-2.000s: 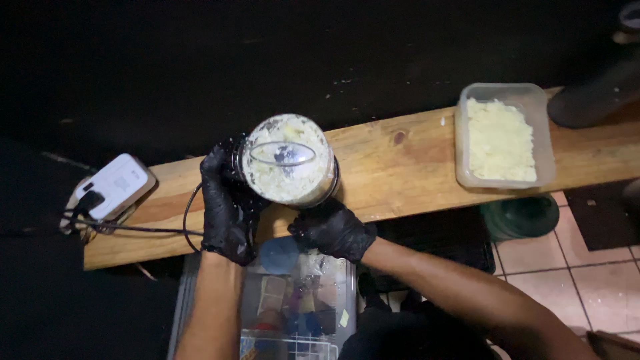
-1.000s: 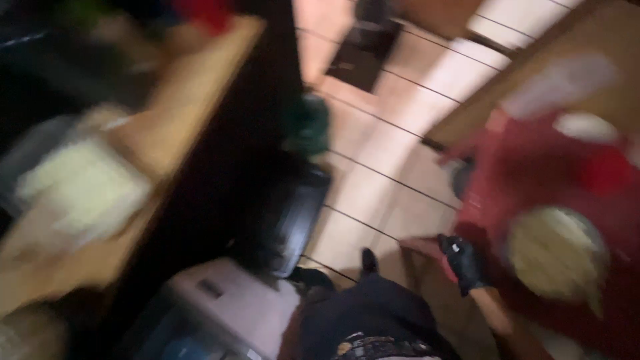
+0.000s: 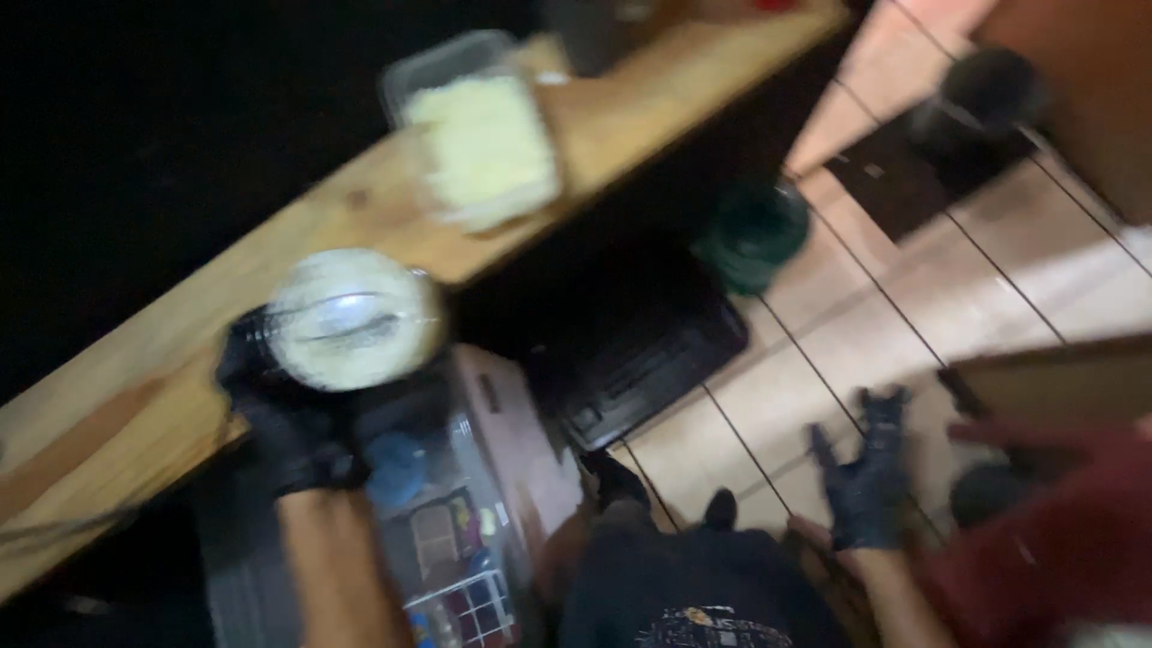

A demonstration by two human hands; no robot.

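Note:
My left hand (image 3: 292, 414), in a black glove, is wrapped around the lower left side of a food processor or blender (image 3: 355, 319) with a clear lid and pale contents inside. The appliance stands on a wooden shelf. My right hand (image 3: 864, 472), also gloved in black, is held over the tiled floor with its fingers spread and nothing in it. Up the shelf from the appliance, a clear plastic container (image 3: 486, 148) holds a pale grated or mashed food. Blur hides finer detail.
The wooden shelf (image 3: 630, 108) runs diagonally along a dark wall. Beneath it are a black case or bin (image 3: 648, 351), a green round object (image 3: 756, 234) and a clear-topped storage box (image 3: 450, 486) with items inside. A red-covered surface (image 3: 1053, 549) is at lower right.
The view has swung strongly right and partly back. My right hand was at the appliance two seconds ago, then beside a bowl on the red surface; now it is apart from both.

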